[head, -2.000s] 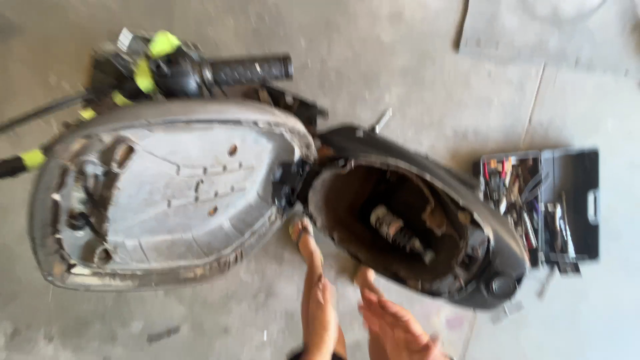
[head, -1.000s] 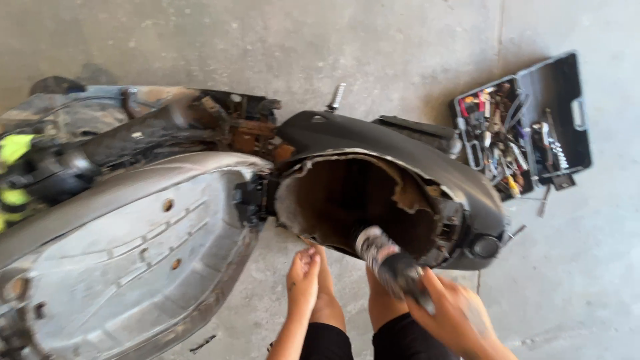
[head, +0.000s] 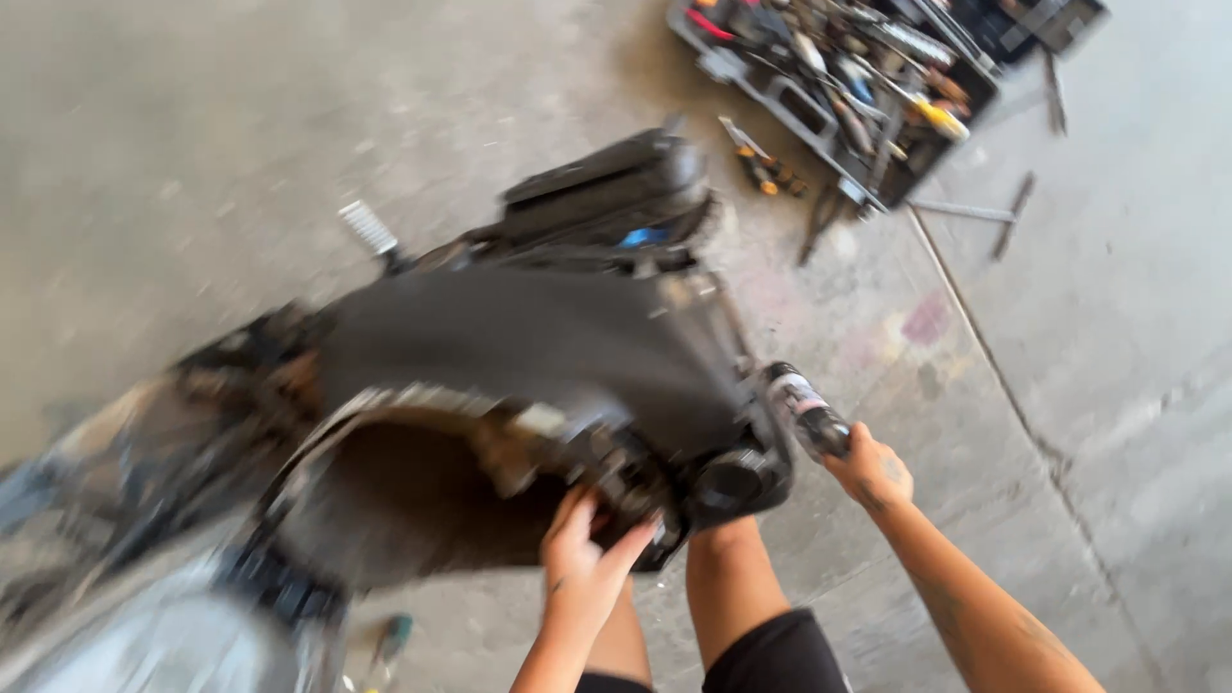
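My right hand is closed around the lower end of a dark bottle with a printed label, held tilted just right of the scooter's tail. My left hand rests with fingers spread on the rim of the open under-seat compartment, near a latch-like part; its fingertips are partly hidden. The dark body panel lies beyond the compartment. At the lower left is the raised seat's pale underside. The picture is blurred.
An open toolbox full of hand tools stands on the concrete floor at the top. Pliers and a T-shaped metal tool lie beside it. A footrest peg sticks out beyond the scooter. A green-handled tool lies below.
The bottle lay in the compartment two seconds ago, then was in my right hand above its rim; now it is out beyond the tail. My left hand has moved onto the rim. The view has shifted.
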